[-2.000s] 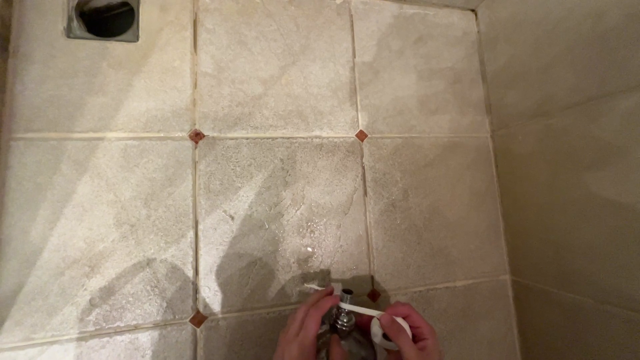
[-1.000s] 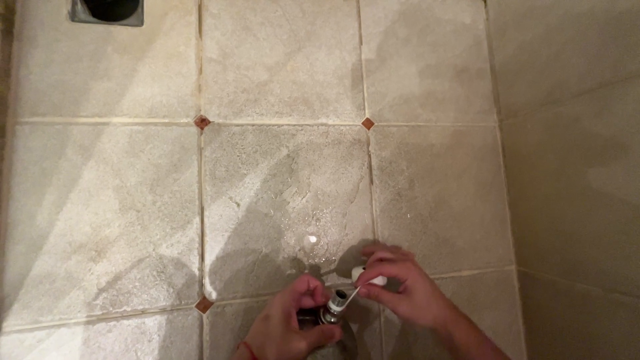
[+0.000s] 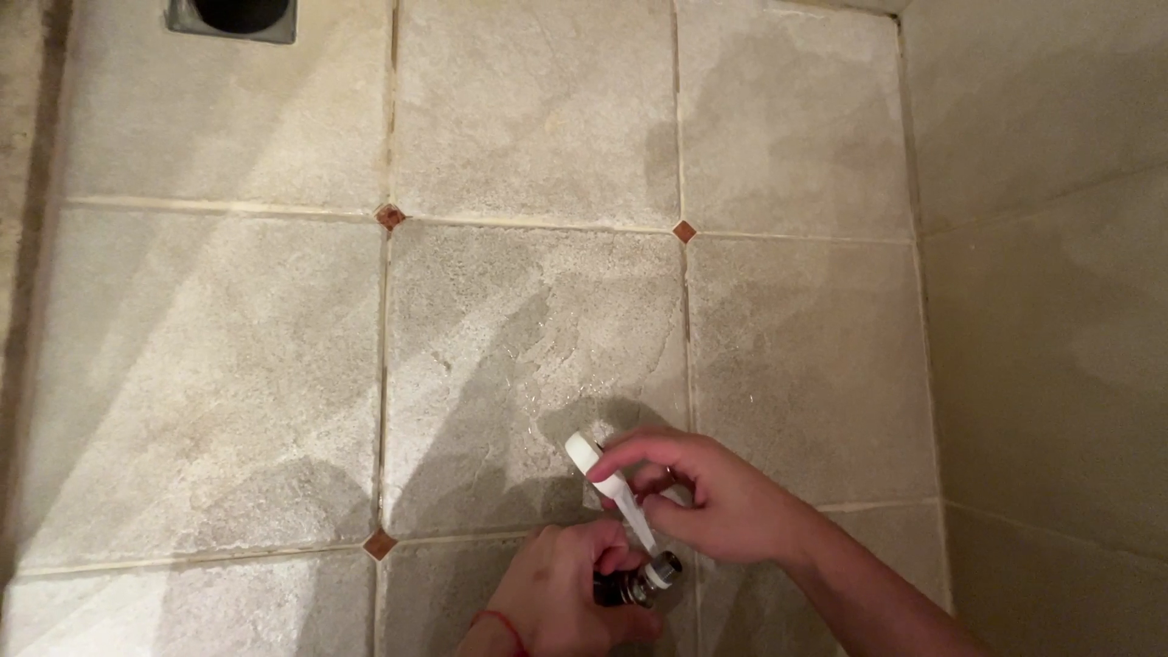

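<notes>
My left hand [image 3: 566,589], with a red cord at the wrist, grips a shiny metal plumbing fitting [image 3: 634,584] low in the view. White tape goes around the fitting near its open end. A roll of white thread seal tape [image 3: 584,453] is between the fingers of my right hand [image 3: 703,497], above and slightly left of the fitting. A strip of the tape [image 3: 634,516] runs from the roll down to the fitting, pulled taut. The far part of the fitting is hidden by my left fingers.
Beige floor tiles [image 3: 538,301] with small red-brown diamond insets [image 3: 684,232] lie below my hands. A square floor drain [image 3: 233,18] is at the upper left. A tiled wall [image 3: 1049,319] rises along the right side.
My right hand, with the tape roll, has moved from the right of the fitting to above it. A longer strip of tape now shows between roll and fitting.
</notes>
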